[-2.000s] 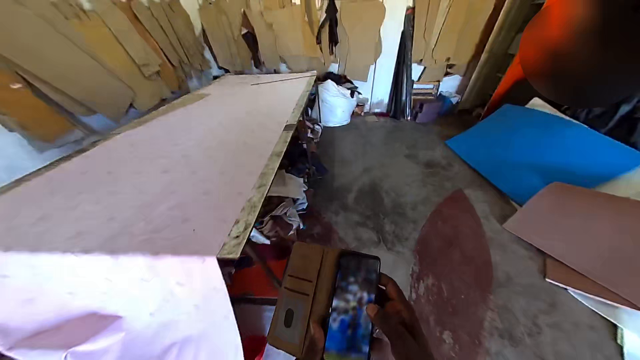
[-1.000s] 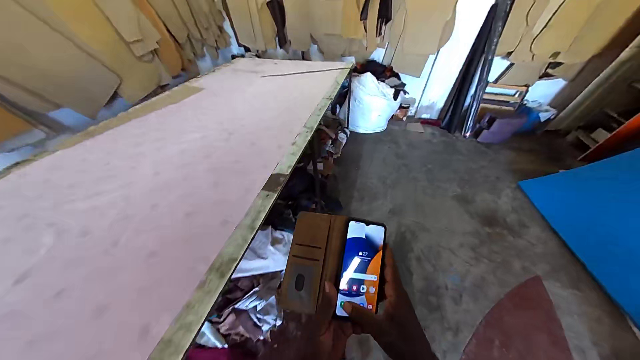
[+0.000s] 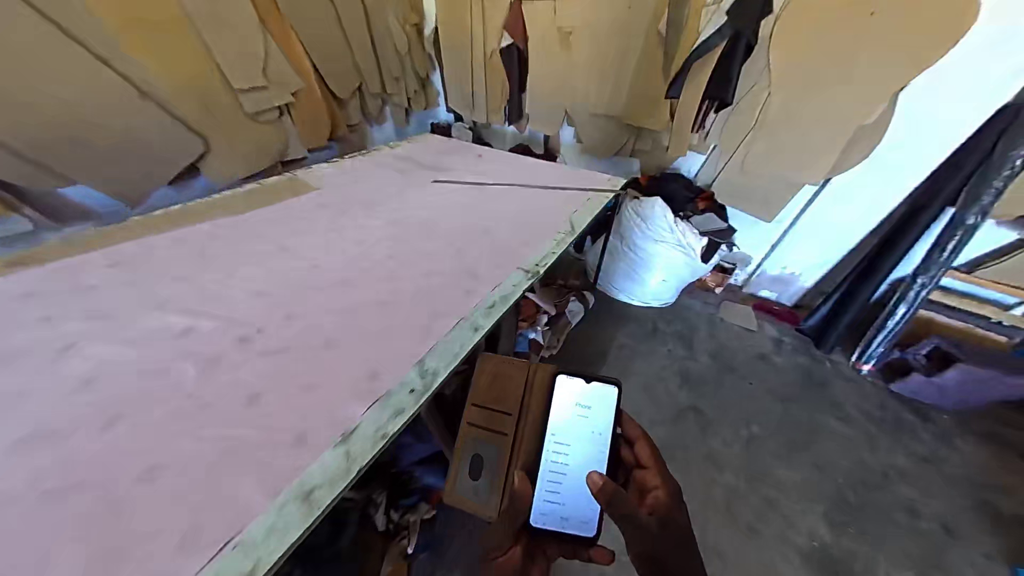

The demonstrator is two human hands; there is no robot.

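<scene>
A smartphone (image 3: pixel 576 460) in an opened brown flip case (image 3: pixel 488 436) is held at the lower middle of the view, beside the table's edge. Its screen is lit with a pale list that bears writing. My left hand (image 3: pixel 520 536) grips the phone and case from below, with its thumb near the case's fold. Around the right side of the phone my right hand (image 3: pixel 652 496) is closed, its thumb over the lower right of the screen. Part of the left hand is hidden behind the phone.
A long table with a pink covering (image 3: pixel 240 344) fills the left. A thin rod (image 3: pixel 528 186) lies at its far end. Past the table stands a stuffed white sack (image 3: pixel 648 248). Cardboard patterns (image 3: pixel 608 72) hang along the walls. Dark rolls (image 3: pixel 920 240) lean at the right; scraps (image 3: pixel 552 320) lie under the table.
The phone's screen has gone from a home screen to a pale list. Both hands still hold the phone and case. The view has swung closer to the table and far wall.
</scene>
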